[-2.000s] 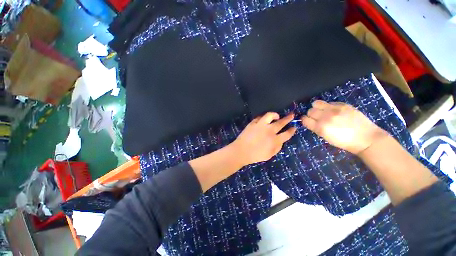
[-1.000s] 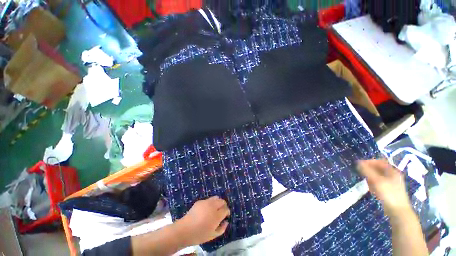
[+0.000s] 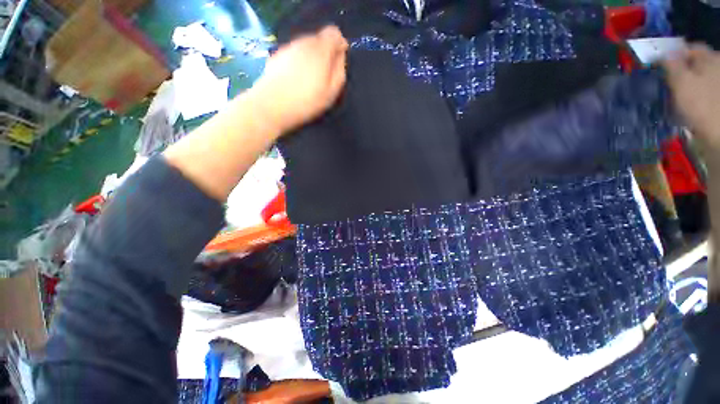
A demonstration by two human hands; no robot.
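Note:
The tweed panels [image 3: 387, 292] lie below two matte black panels [image 3: 379, 150], with checked tweed showing above them too. My left hand [image 3: 312, 75] is at the upper left edge of the left black panel, fingers curled; whether it grips cloth cannot be told. My right hand [image 3: 695, 83], blurred and partly cut off by the right edge, holds the end of a raised, blurred fold of dark cloth [image 3: 568, 138] that shows check near the hand. The fold stretches over the right black panel. No tool shows in either hand.
White cloth or paper [image 3: 513, 367] lies under the tweed. A spare tweed panel [image 3: 624, 379] is at the lower right. An orange rim [image 3: 245, 239] and a dark heap [image 3: 245, 276] are at left. A blue-handled object [image 3: 213, 371] lies below. A cardboard box [image 3: 103, 59] and scraps are on the floor.
My left hand has moved up from the lower tweed to the black panel's upper left. My right hand has moved up and right, and dark cloth is now raised beside it. The view has shifted.

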